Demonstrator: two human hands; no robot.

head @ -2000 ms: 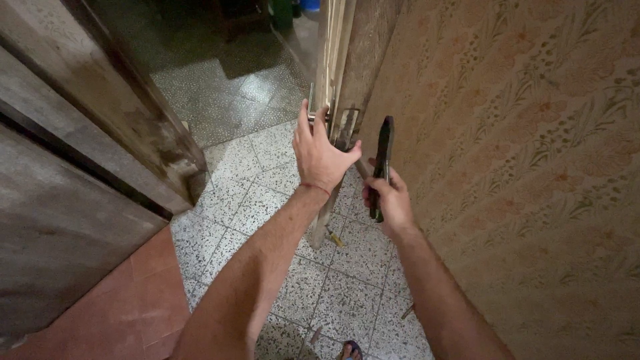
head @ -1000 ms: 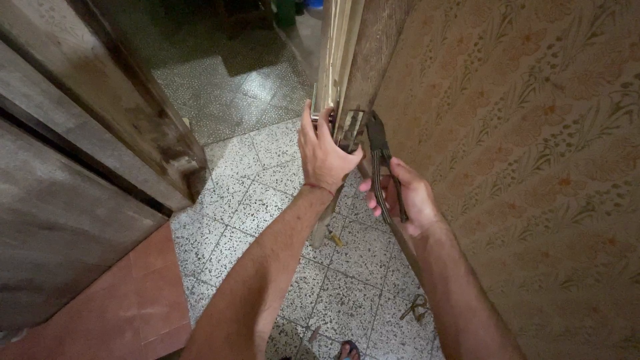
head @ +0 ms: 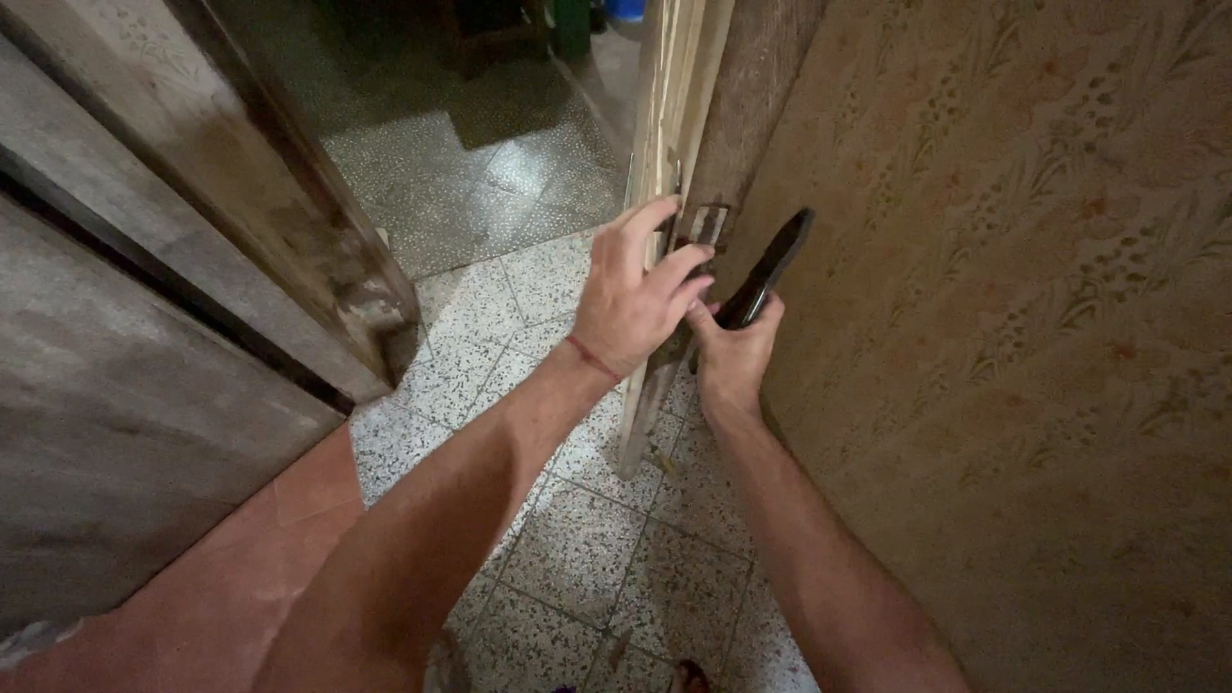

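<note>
A wooden door with a pale, worn edge stands open at the centre right. On it sits a metal latch plate. My left hand, with a thin red string at the wrist, lies over the door's edge, fingers bent around the latch parts; whether it grips a small part is hidden. Just right of it, my right hand holds dark-handled pliers, which point up and to the right, away from the latch plate. The fingertips of the two hands are close together.
A wooden door frame stands at left, beside a grey panel. Speckled tiles and red tiles cover the floor. A floral-patterned surface fills the right. A foot shows at the bottom.
The pliers, whose head was near the latch plate one second ago, are now tilted up and right, away from it. My right hand has moved up closer to my left hand, whose fingers have shifted.
</note>
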